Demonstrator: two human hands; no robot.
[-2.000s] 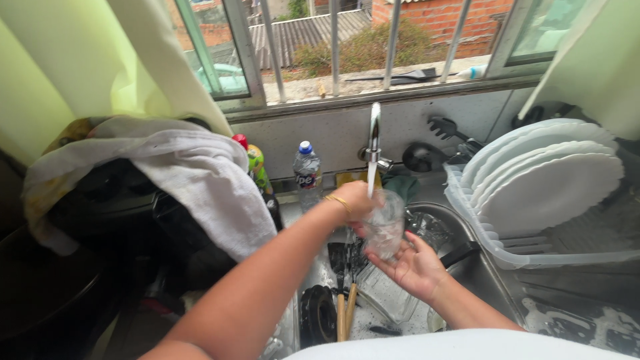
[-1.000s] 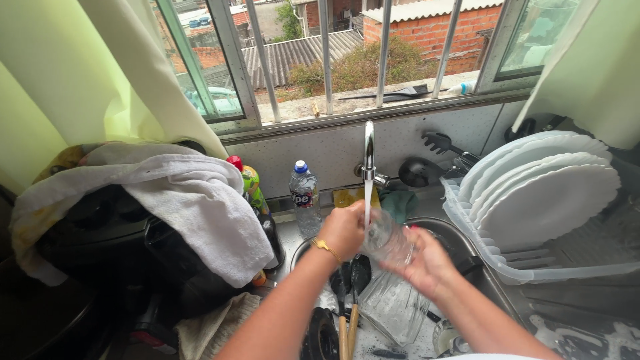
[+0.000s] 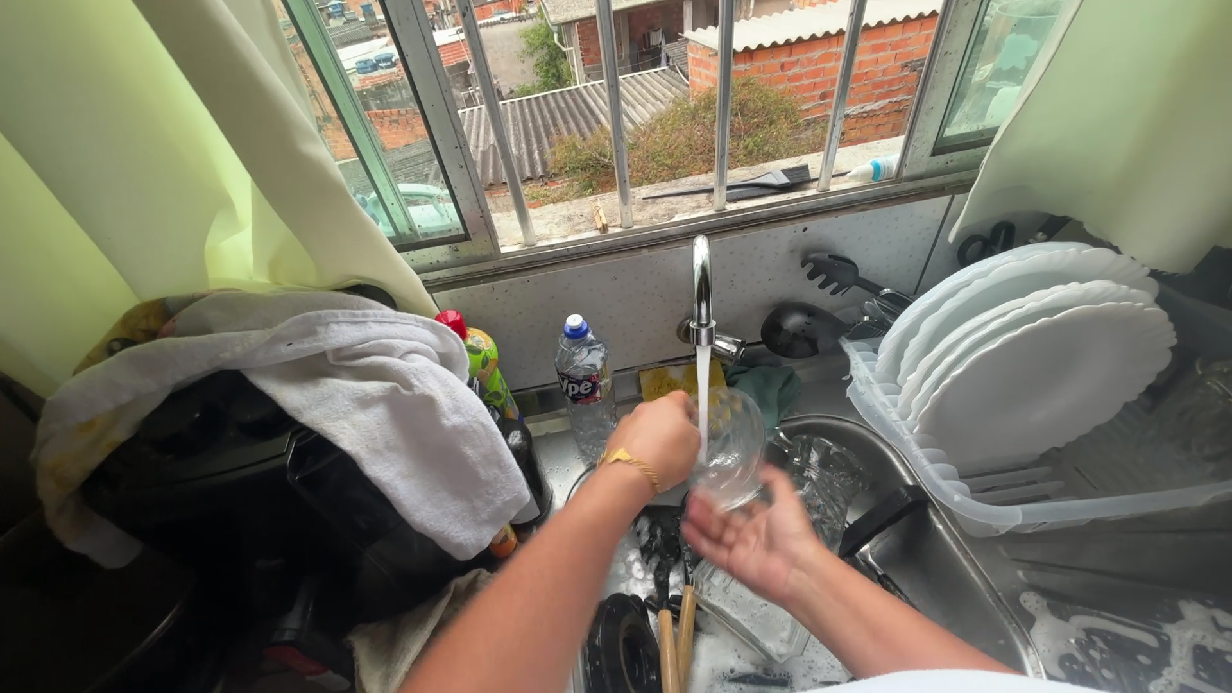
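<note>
Under the running chrome faucet (image 3: 704, 289), a clear glass bowl or cup (image 3: 733, 448) is held over the sink. My left hand (image 3: 657, 435), with a gold-coloured bracelet at the wrist, grips its left edge. Blurred, my right hand (image 3: 756, 534) is at the lower right of the glass, palm up and fingers spread; whether it touches cannot be told. Below, the steel sink (image 3: 962, 568) holds clear glassware (image 3: 818, 476), utensils with wooden handles (image 3: 668, 650) and a round black item (image 3: 621, 645).
Right of the sink, a plastic dish rack (image 3: 982, 515) holds several white plates (image 3: 1049, 385). An Ypê detergent bottle (image 3: 584, 385), yellow sponge (image 3: 674, 379) and green cloth (image 3: 768, 390) stand or lie behind. A white towel (image 3: 375, 385) covers a black appliance at left. A black ladle (image 3: 801, 330) is by the wall.
The glass stays between my hands under the water. My right hand has shifted from its side to below it, with its fingers now spread.
</note>
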